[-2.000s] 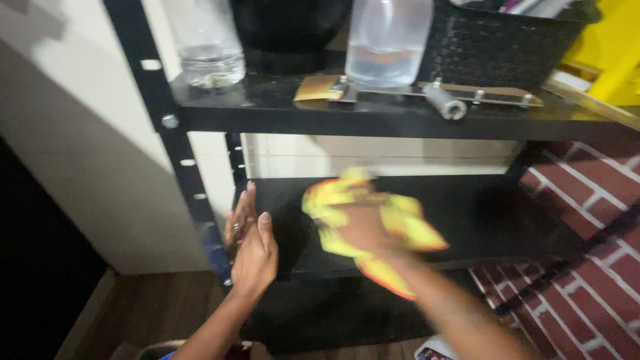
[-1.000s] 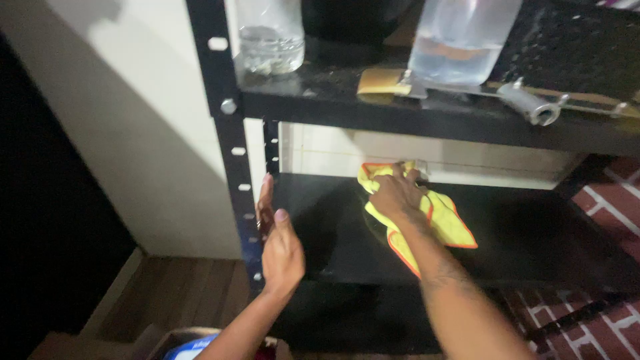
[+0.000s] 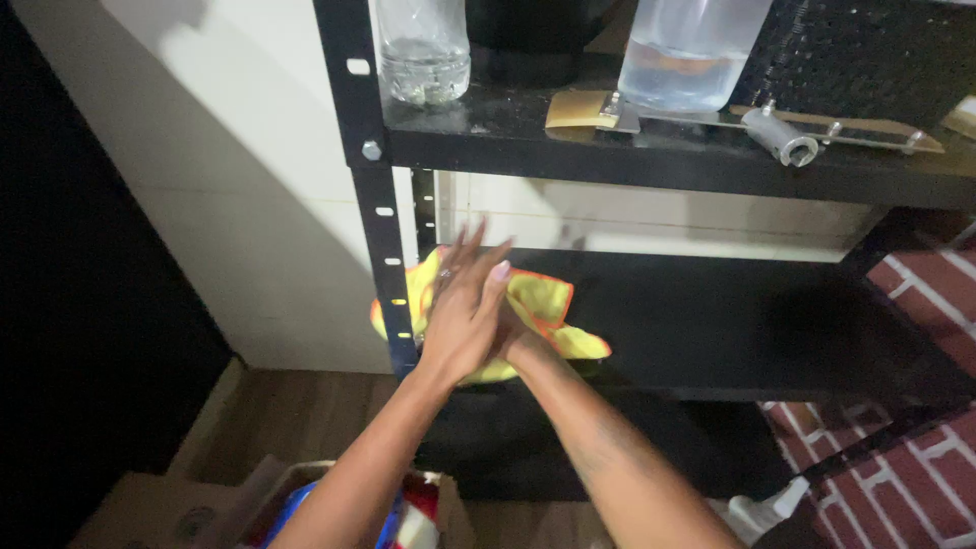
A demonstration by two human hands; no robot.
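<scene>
A yellow cloth with orange edging (image 3: 545, 297) lies at the left end of the lower black shelf (image 3: 701, 320), part of it showing past the slotted black upright (image 3: 383, 229). My right hand (image 3: 509, 332) is on the cloth, its fingers mostly hidden behind my left hand. In front of it is my left hand (image 3: 465, 313), fingers spread and pointing up, slightly blurred, with a ring on one finger. It overlaps the cloth in view; whether it touches the cloth I cannot tell.
On the upper shelf (image 3: 488, 145) stand a clear plastic bottle (image 3: 425, 61), a larger container of liquid (image 3: 690, 61), a black basket (image 3: 869, 61) and a metal bar with a short tube (image 3: 778, 139). Below left, a cardboard box (image 3: 454, 507) holds coloured packages. Brick-patterned wall (image 3: 915, 290) at right.
My right hand has moved left along the lower shelf with the yellow cloth, from the shelf's middle to behind my left hand. The view has shifted.
</scene>
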